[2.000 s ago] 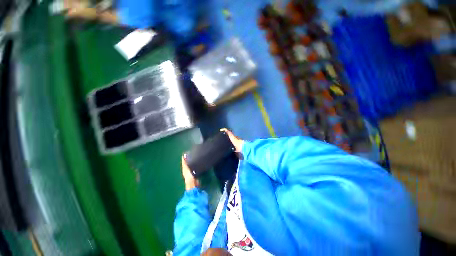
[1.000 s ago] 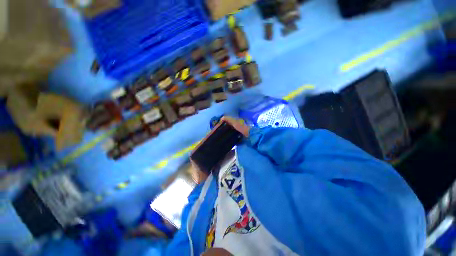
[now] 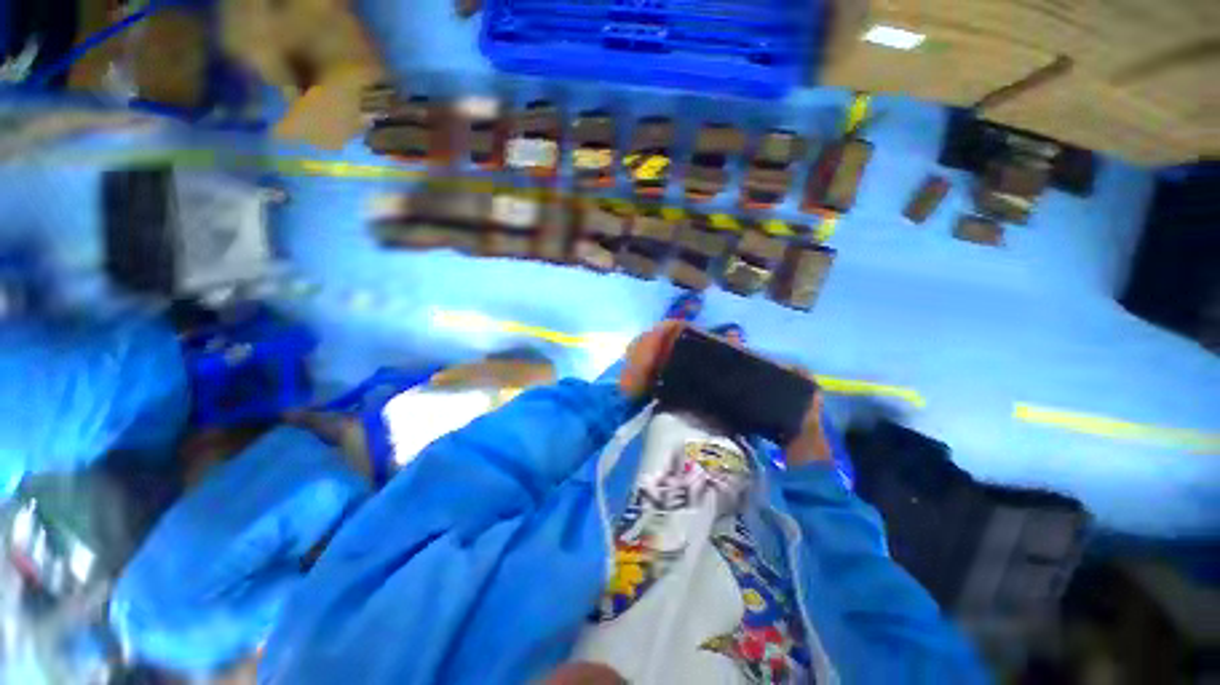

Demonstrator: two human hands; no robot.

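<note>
A dark rectangular block [image 3: 735, 385] is held in front of my chest, tilted down to the right. Its wide dark face is up; its underside is hidden. My left hand [image 3: 648, 361] grips its left end. My right hand [image 3: 811, 435] grips its right end; the fingers are blurred and partly hidden by the block. Brown and dark blocks stand on the blue floor in two rows, a far row [image 3: 709, 161] and a near row [image 3: 649, 249], beyond my hands.
A blue pallet [image 3: 649, 47] lies past the rows, with brown cartons [image 3: 1044, 67] at the upper right. Black trays [image 3: 1010, 542] stand at the lower right. A person's blue sleeve [image 3: 234, 549] is at left, near a bright white panel [image 3: 435, 422]. Yellow lines cross the floor.
The view has swung from the green bench to the blue floor with the block rows. The dark block has stayed between both hands and now slopes the other way.
</note>
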